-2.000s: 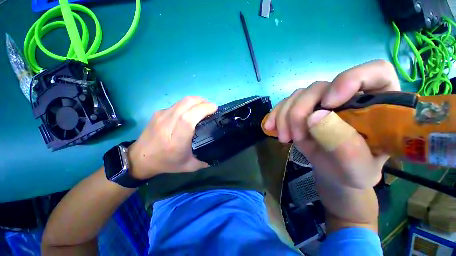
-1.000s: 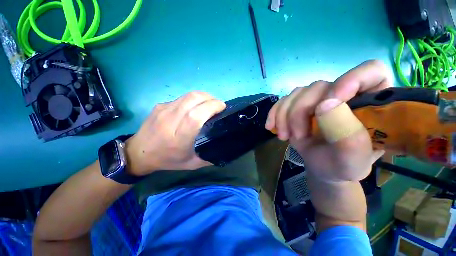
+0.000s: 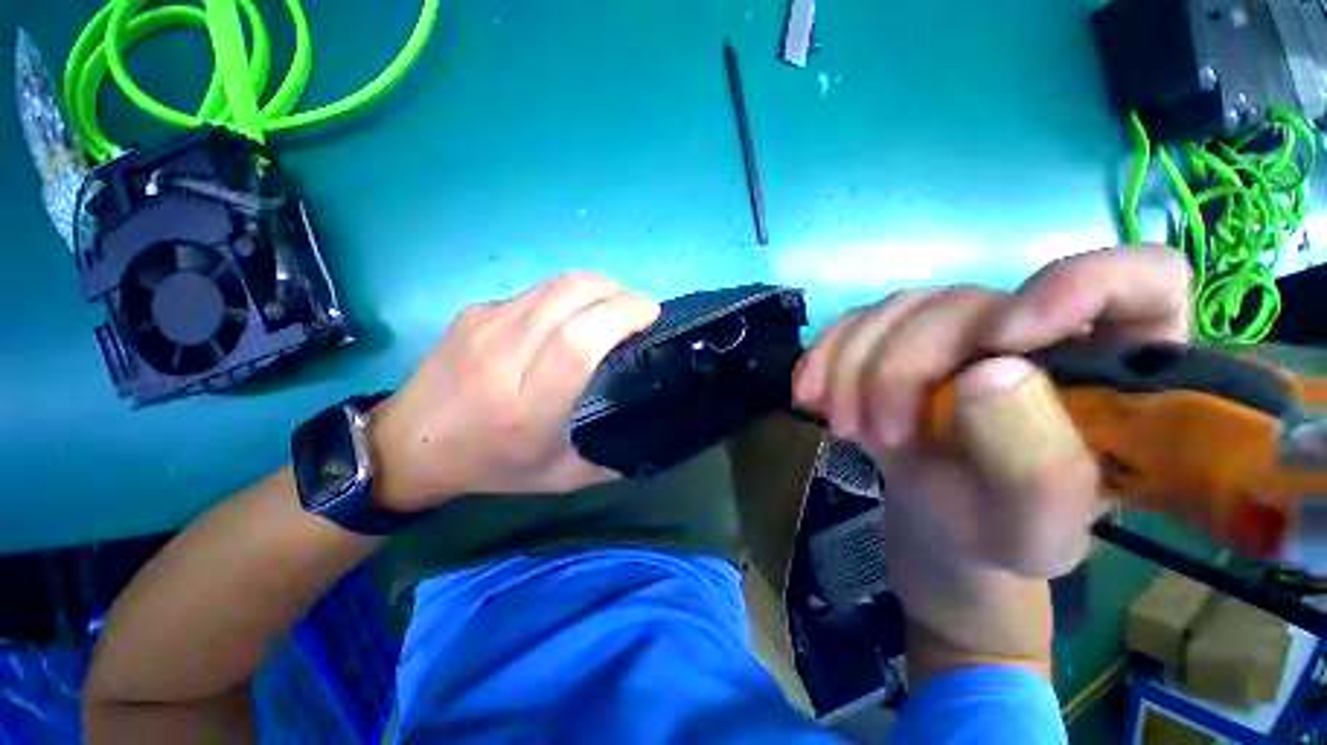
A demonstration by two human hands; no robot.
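My left hand (image 3: pixel 502 393) grips the left end of a black housing shell (image 3: pixel 691 381), held tilted above the bench's near edge. A thin pale curved wire shows on the shell. My right hand (image 3: pixel 990 400) is closed around an orange electric screwdriver (image 3: pixel 1186 444), slightly blurred. Its front end points at the shell's right end; my fingers hide much of the nose, and whether the bit touches the shell I cannot tell. A fan module (image 3: pixel 189 299) lies on the bench at the left with a green cable (image 3: pixel 233 66) coiled behind it.
A thin dark rod (image 3: pixel 747 146) and a small grey block (image 3: pixel 796 32) lie on the green mat (image 3: pixel 553 131). A black unit (image 3: pixel 1179 66) and tangled green cables (image 3: pixel 1237 218) are at far right. A carton (image 3: pixel 771 524) of black mesh parts stands below. Clear plastic (image 3: pixel 56 153) lies far left.
The screwdriver's rear has swung down toward the lower right with my right hand. My left hand still holds the shell in nearly the same place. The bench view has shifted slightly.
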